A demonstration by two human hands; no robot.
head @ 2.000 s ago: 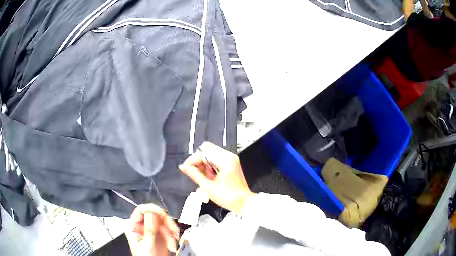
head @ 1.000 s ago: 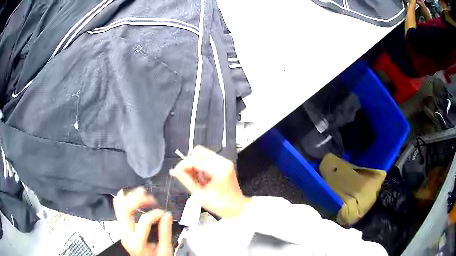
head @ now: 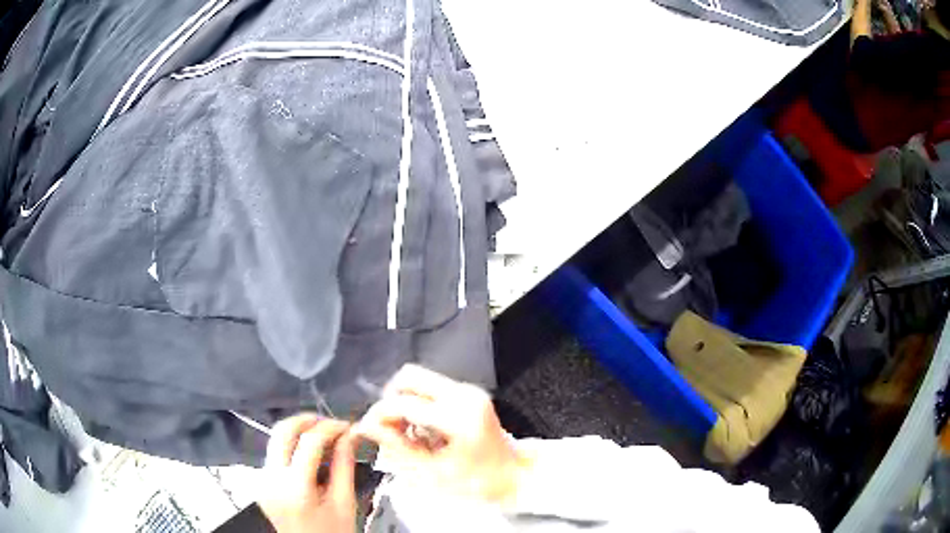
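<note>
A dark grey jacket point(head: 208, 229) with white seam lines is spread over the left and middle of the view, with a rounded pocket-like panel point(head: 297, 302) on it. My left hand point(head: 313, 458) is at its near edge, fingers bent against the cloth edge. My right hand point(head: 432, 422) is beside it, fingers curled and pinched, close to the left fingertips. A fine thread point(head: 319, 398) shows between the panel and my hands. A small reddish-dark item sits in my right palm, too small to name surely. No needle can be made out.
A white table point(head: 594, 115) lies under the cloth, with another dark piece point(head: 776, 16) at its far edge. On the right are a blue bin point(head: 823, 250) with dark pieces, a tan garment point(head: 729, 380), black bags point(head: 807, 448) and a person in dark clothes point(head: 896, 89).
My right hand has moved down and toward my left hand, so their fingertips now almost meet. My left hand's fingers, spread a second ago, have drawn together at the cloth edge.
</note>
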